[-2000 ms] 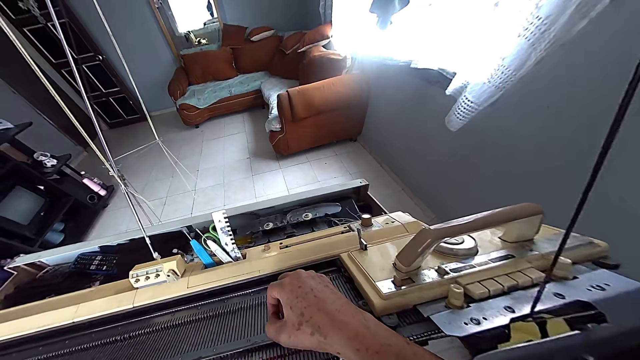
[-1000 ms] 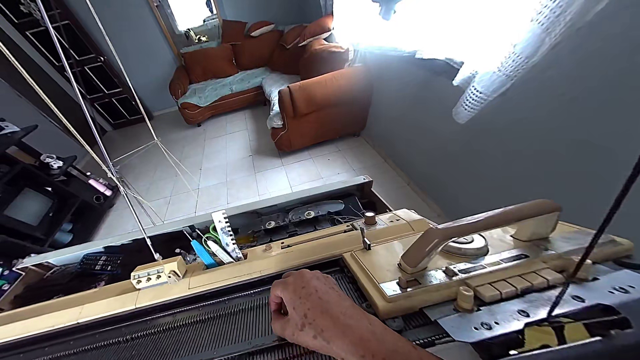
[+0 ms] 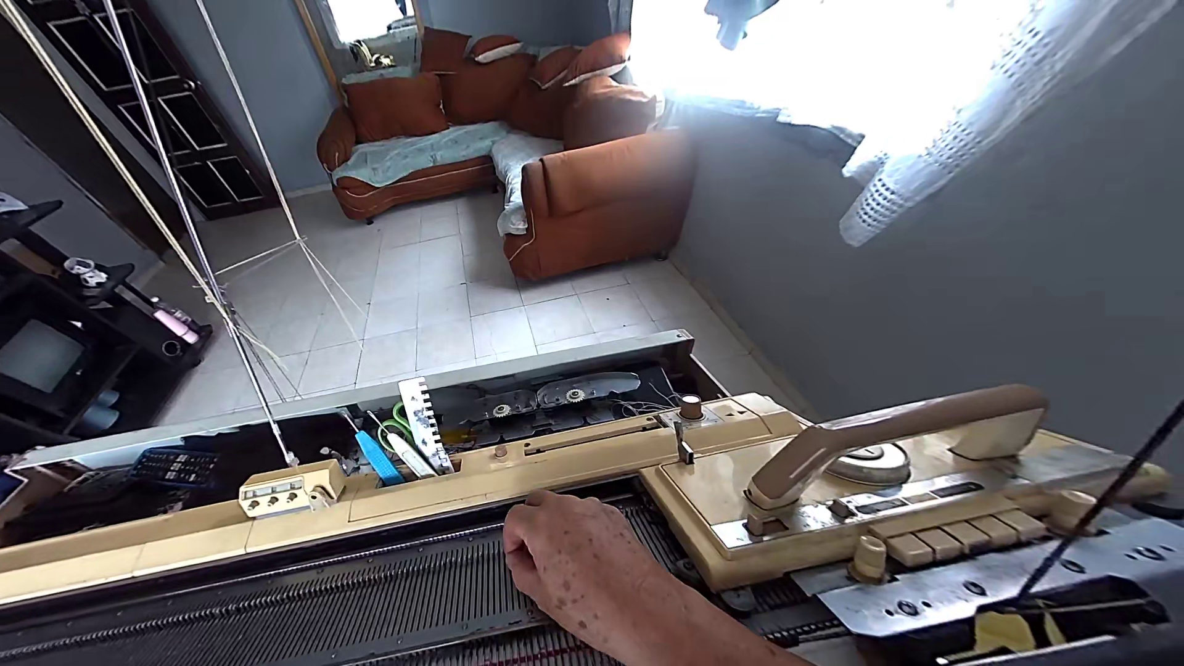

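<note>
A knitting machine runs across the lower part of the view, with its metal needle bed (image 3: 370, 583) at the lower left. My right hand (image 3: 583, 564) rests on the needle bed with its fingers curled; its fingertips are hidden, so what they may hold does not show. Just right of it sits the cream knitting carriage (image 3: 694, 499) with a brown handle (image 3: 906, 430) and a row of push buttons (image 3: 967, 536). A small row counter (image 3: 291, 488) stands on the machine's rear rail. A dark yarn (image 3: 1101, 509) slants down to the carriage's front plate. My left hand is out of view.
Behind the rail, an open tray holds a blue-handled tool (image 3: 377, 455), green-handled scissors (image 3: 398, 424) and a white toothed strip (image 3: 423, 425). Pale yarns (image 3: 157, 199) hang at the left. Beyond are an orange sofa (image 3: 601, 208), a black shelf unit (image 3: 83, 361) and a white curtain (image 3: 943, 139).
</note>
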